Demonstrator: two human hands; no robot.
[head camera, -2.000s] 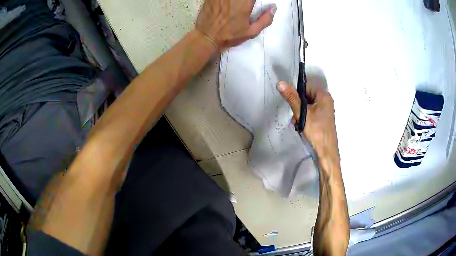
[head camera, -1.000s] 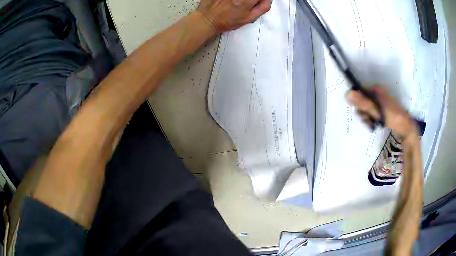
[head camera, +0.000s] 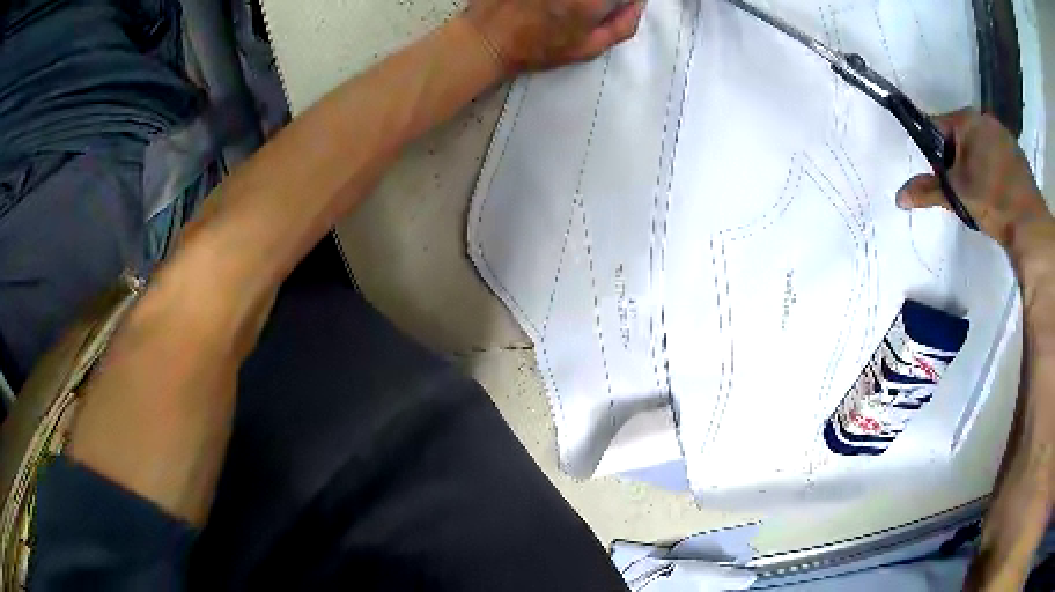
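My right hand (head camera: 989, 174) holds the black handles of long fabric shears (head camera: 885, 95) over the white marker paper (head camera: 769, 301). The steel blades point up and left toward the top edge. My left hand (head camera: 555, 29), partly cut off by the top edge, rests on the upper part of a cut paper-topped panel (head camera: 578, 231) with a curved left edge and thin marked lines. The panel lies against the larger sheet, and its lower corner is folded over, showing pale grey-blue fabric (head camera: 662, 473).
A navy-and-white striped cloth-wrapped block (head camera: 897, 382) lies on the paper at right. A dark bar (head camera: 1000, 58) lies at the upper right. Pale scraps (head camera: 683, 555) lie by the rail (head camera: 856, 557) at the cream table's (head camera: 393, 254) near edge. Dark cloth (head camera: 93, 150) is at left.
My right hand has moved right and up with the shears, away from the panel's edge. The gap between panel and sheet has closed. My left hand stays near the panel's top.
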